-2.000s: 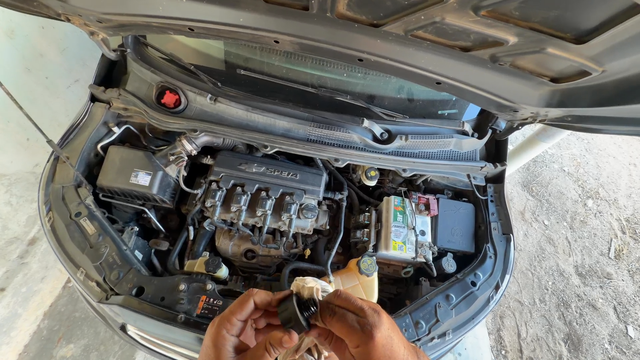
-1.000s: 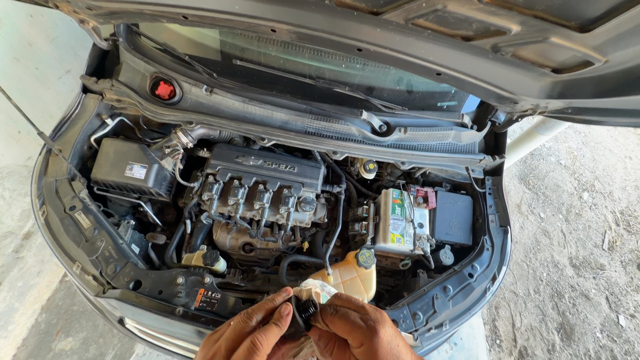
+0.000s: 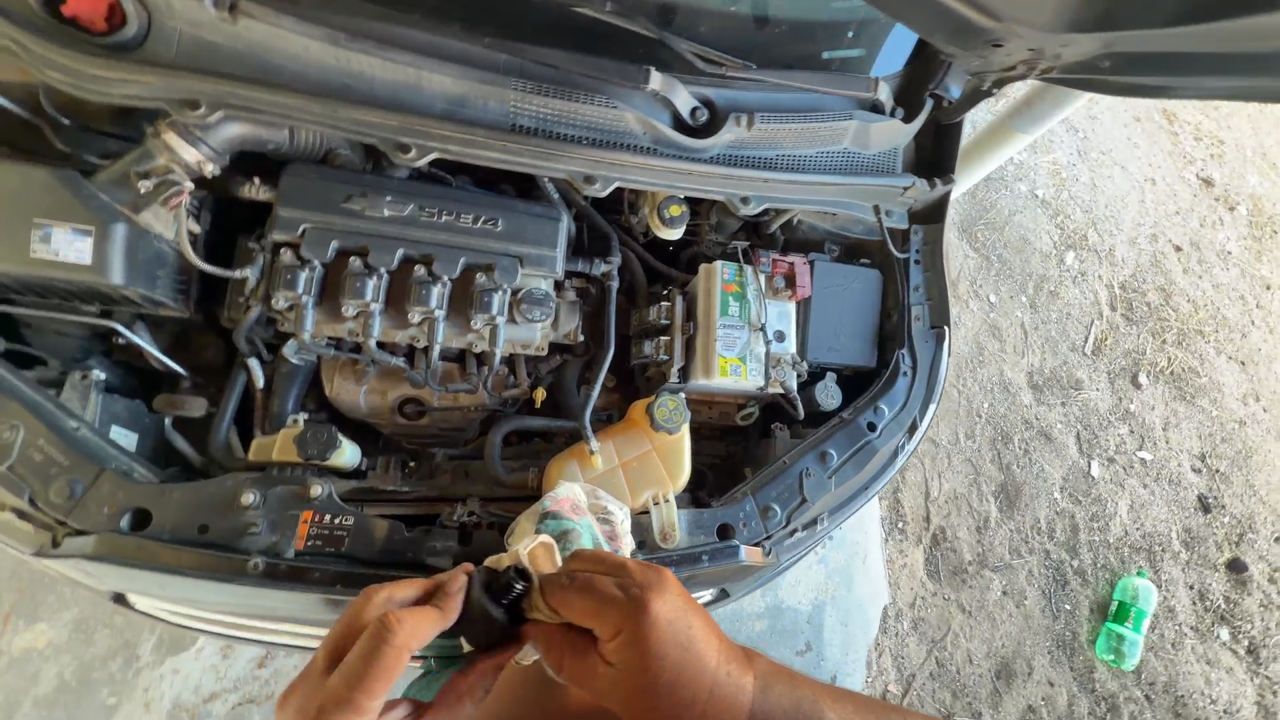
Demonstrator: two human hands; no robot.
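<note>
At the bottom of the head view, over the car's front edge, my left hand grips a small black ribbed cap-like part from its left side. My right hand pinches a pale, patterned cloth against the part's right side. The cloth sticks up above the fingers and overlaps the lower edge of the yellowed plastic coolant reservoir, whose black cap is on. The part's underside is hidden by the fingers. A teal bit of cloth shows below the hands.
Behind the hands lie the engine cover, the car battery and, at left, the air filter box. The raised hood overhangs the upper right. A green plastic bottle lies on the dirt ground at right.
The view has moved nearer to the engine bay and to the right. Both hands stay together around the black part and cloth; more of the cloth now shows above the fingers.
</note>
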